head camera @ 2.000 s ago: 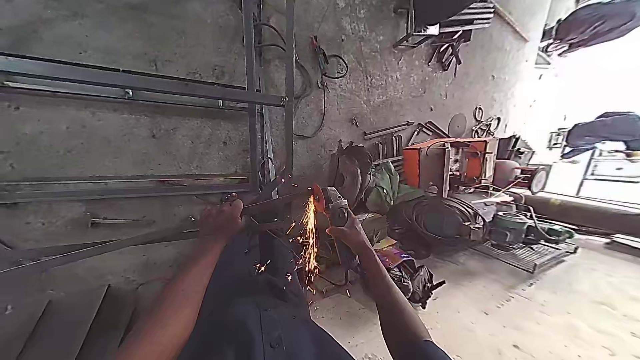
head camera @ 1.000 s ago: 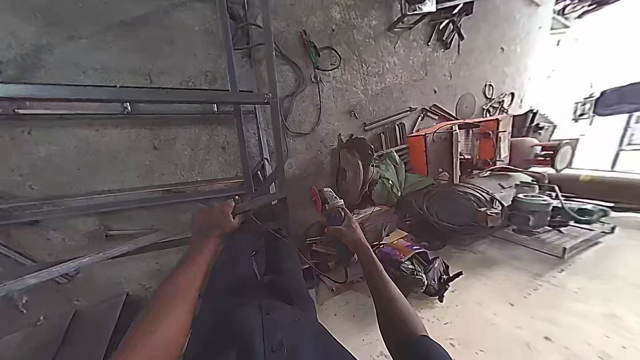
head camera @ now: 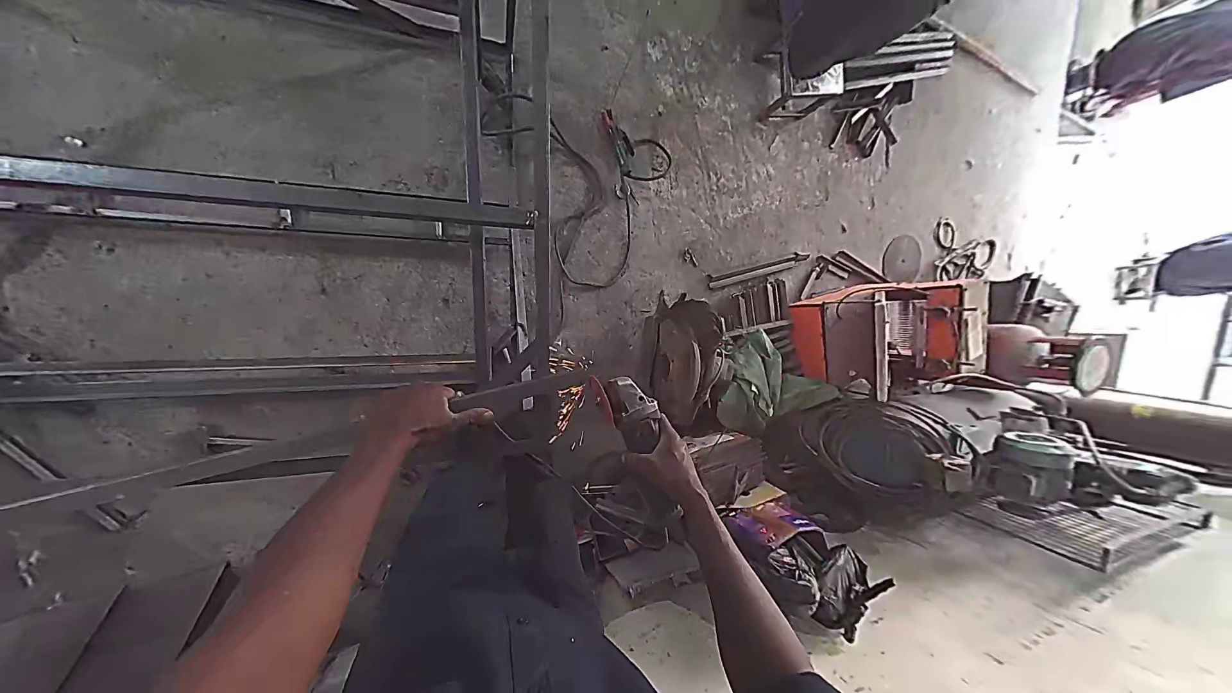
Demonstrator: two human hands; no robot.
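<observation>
My right hand [head camera: 662, 462] is closed around the body of an angle grinder [head camera: 633, 402], whose reddish disc [head camera: 601, 399] faces left. The disc is at the right end of a long flat metal bar [head camera: 529, 390], and orange sparks [head camera: 568, 399] spray beside it. My left hand [head camera: 423, 414] grips that bar a little left of the sparks; the bar stretches on to the lower left. Just beyond the bar stands a welded frame of square steel tubes [head camera: 366, 204]. Whether the disc touches the bar's end face or its edge cannot be told.
Cables [head camera: 602, 279] lie on the concrete floor past the frame. To the right are an orange-sided machine [head camera: 837, 337], a green cloth [head camera: 756, 380], a coiled hose [head camera: 885, 452], a motor on a metal grate [head camera: 1035, 467] and black plastic bags [head camera: 833, 582]. People in dark clothing are partly visible at the upper right.
One second ago no sparks showed and the grinder's disc was apart from the bar; now sparks fly at the bar's end, as they did two seconds ago. Both hands have kept their holds.
</observation>
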